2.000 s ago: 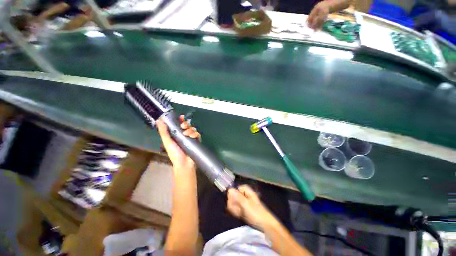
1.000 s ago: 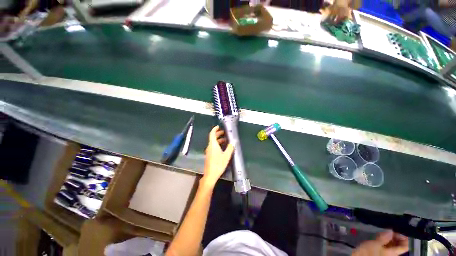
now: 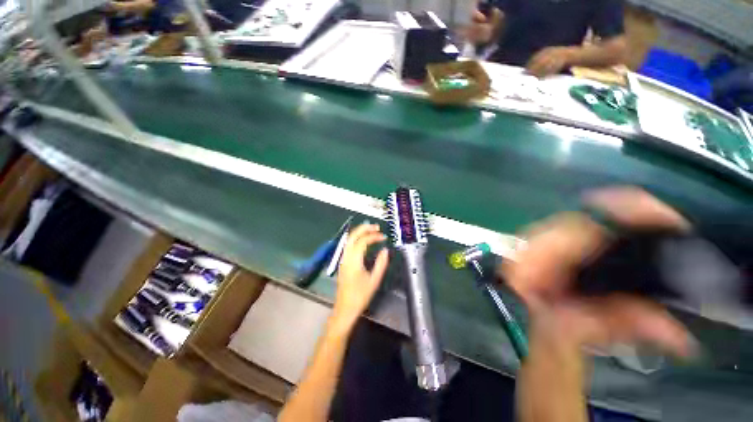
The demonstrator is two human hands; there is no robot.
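The hot air brush (image 3: 417, 288) lies on the dark green bench, its bristled barrel over the pale strip and its grey handle toward me. My left hand (image 3: 357, 276) is just left of it, fingers apart and empty. My right hand (image 3: 578, 280) is large and blurred at the right, around a thick black cylinder with a whitish patch, seemingly the electric screwdriver (image 3: 636, 264). The mallet (image 3: 471, 256) lies right of the brush, its grip partly behind my right hand. A blue-handled screwdriver (image 3: 318, 262) and a slim white strip (image 3: 338, 254) lie beside my left hand.
Open cartons stand at the lower left, one with unfinished brushes (image 3: 169, 293), one with a pale cardboard sheet (image 3: 281, 330). A clear cup (image 3: 640, 358) shows partly below my right hand. Across the belt are a small brown box (image 3: 457, 82), trays and a person (image 3: 561, 37).
My right hand has left the brush's cord end, gone to the black cylinder at the lower right, and come up with it. My left hand has let go of the brush, now lying on the bench.
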